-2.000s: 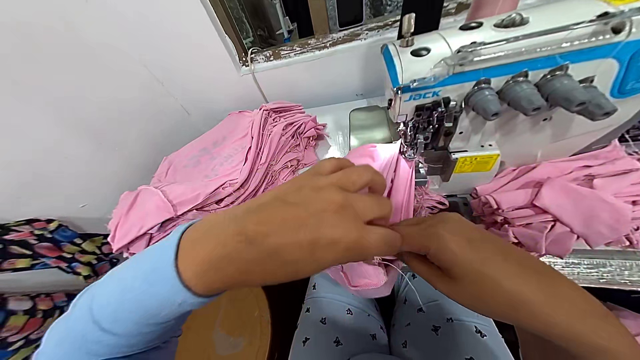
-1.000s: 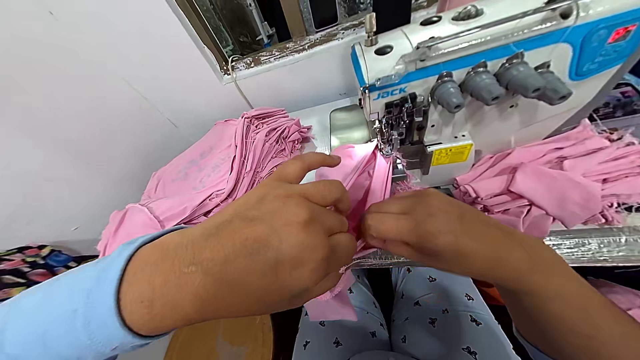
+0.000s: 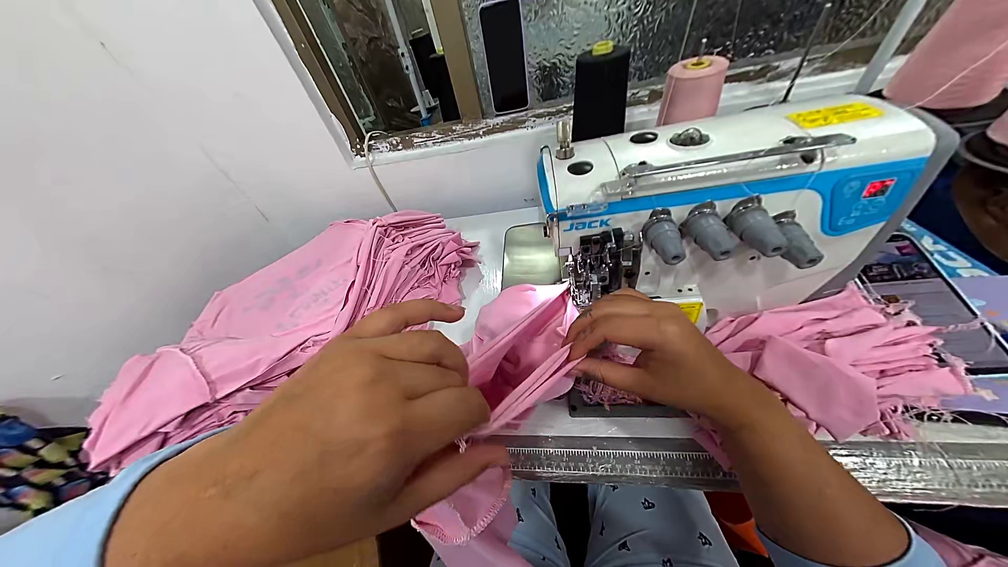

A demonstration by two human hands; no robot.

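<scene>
A pink fabric piece (image 3: pixel 524 335) runs from the needle and presser foot area (image 3: pixel 596 264) of a white and blue Jack overlock machine (image 3: pixel 740 185) down over the table's front edge. My left hand (image 3: pixel 394 402) holds its near part between thumb and fingers, index finger stretched out. Close to the presser foot, my right hand (image 3: pixel 642 346) pinches the fabric's right edge. Part of the fabric is hidden behind my left hand. Its lower end, with a stitched edge, hangs over my lap.
Stacked pink pieces (image 3: pixel 315 299) lie left of the machine, and more pink pieces (image 3: pixel 827 362) lie to its right. A measuring tape (image 3: pixel 614 461) runs along the table's front edge. Black (image 3: pixel 601 93) and pink (image 3: pixel 693 90) thread cones stand behind. A phone (image 3: pixel 504 55) leans at the window.
My right hand has moved up along the fabric, closer to the presser foot. My hands, together two seconds ago, are now apart. The view has shifted.
</scene>
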